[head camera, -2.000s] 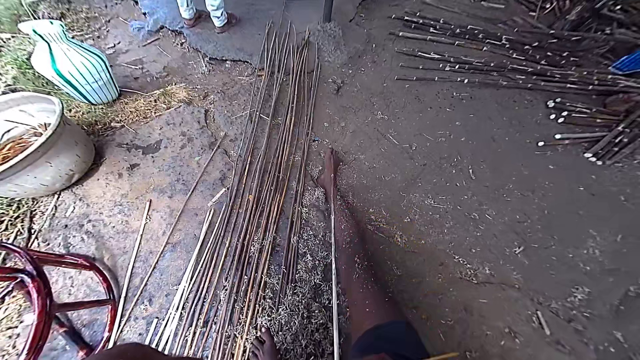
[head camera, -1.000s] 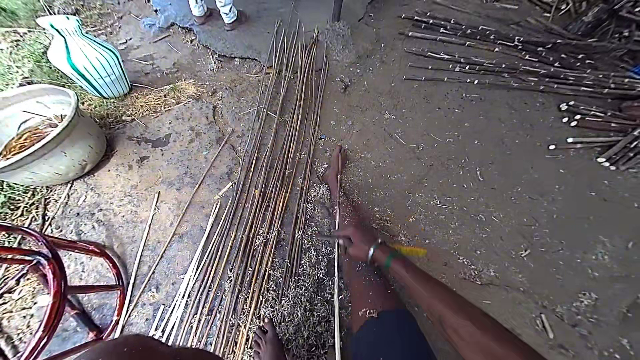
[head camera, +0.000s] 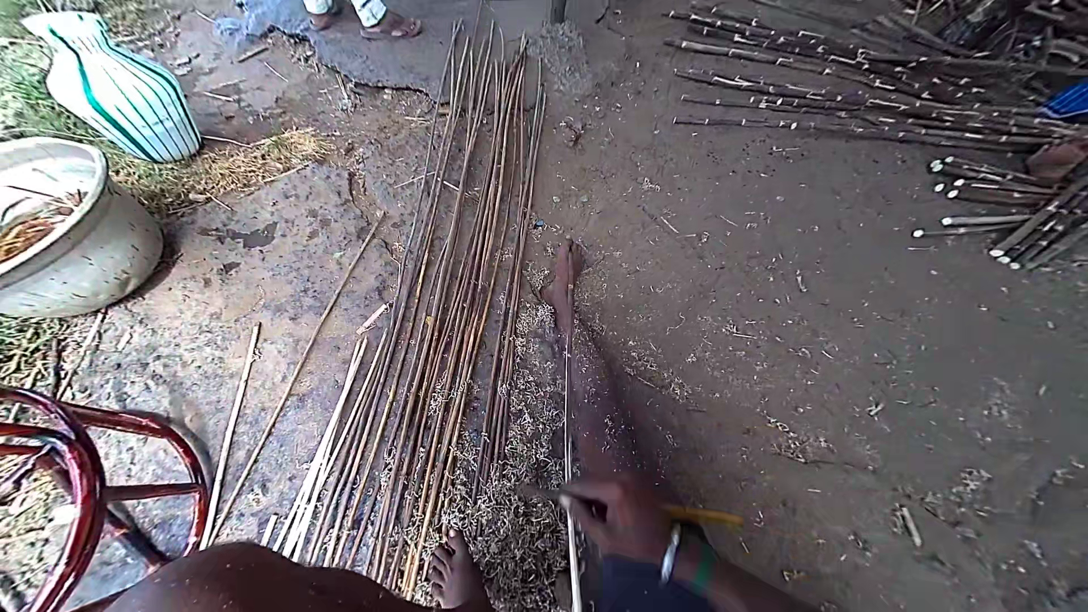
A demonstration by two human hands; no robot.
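My right hand, blurred and wearing a metal bangle and a green band, is at the lower middle over my outstretched leg. It is closed on a tool with a yellow handle; a dark, thin end of the tool reaches left across a thin pale cane strip. The strip runs lengthwise along my shin, from my foot to the bottom edge. Curly shavings lie thickly beneath and left of the hand. Many long brown canes lie side by side left of the leg. My left hand does not show.
A red-brown cane stool frame stands at lower left, below a whitish basin and a striped sack. Bundled notched sticks and cut sticks lie at upper right. Another person's feet are at the top.
My right hand, out of view two seconds ago, came in beside the strip with the tool. Since one second ago it has moved down along the strip toward my body.
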